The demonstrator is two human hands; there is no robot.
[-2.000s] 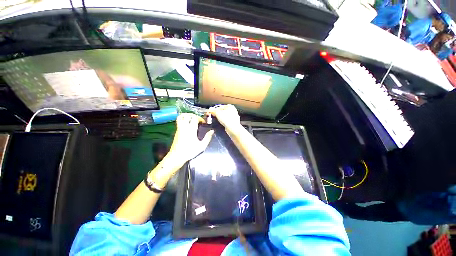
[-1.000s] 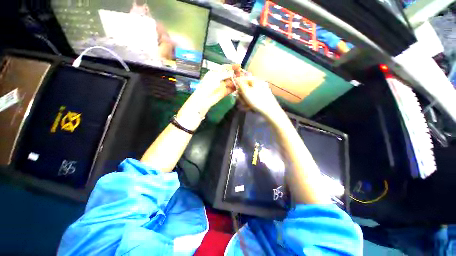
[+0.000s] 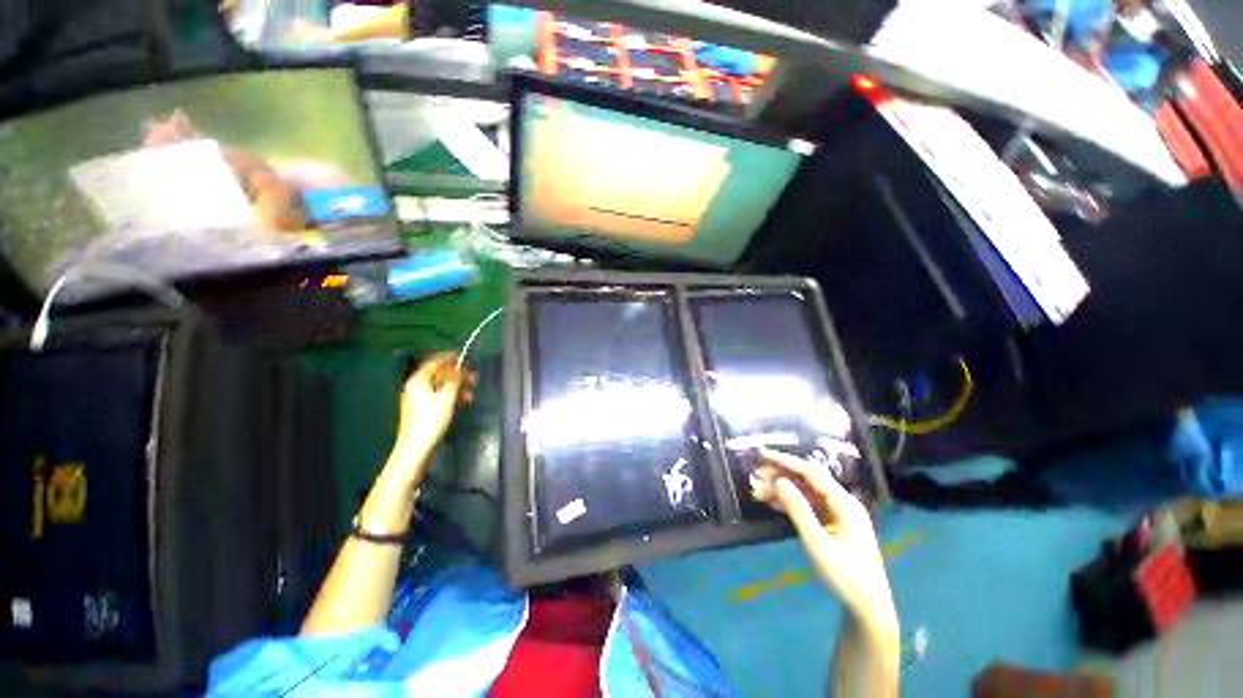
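Observation:
A black two-slot foam tray (image 3: 688,543) lies in front of me with two tablets, screens up. The left tablet (image 3: 600,457) has a small white label and handwriting near its lower edge. The right tablet (image 3: 770,361) shows a bright reflection. My right hand (image 3: 818,511) is over the lower part of the right tablet, fingers bent, apparently holding nothing. My left hand (image 3: 434,396) is left of the tray, closed around the end of a thin white cable (image 3: 480,331).
Another tray at the left holds a tablet (image 3: 82,491) with a yellow mark and a white cable (image 3: 71,280) at its top. Two monitors (image 3: 205,177) stand behind. A white ribbed strip (image 3: 988,205) and a yellow cable loop (image 3: 954,406) are at the right.
My hands were together above the tray's top and have parted. My left hand has moved down and left with the cable; my right hand has moved to the right tablet's lower part.

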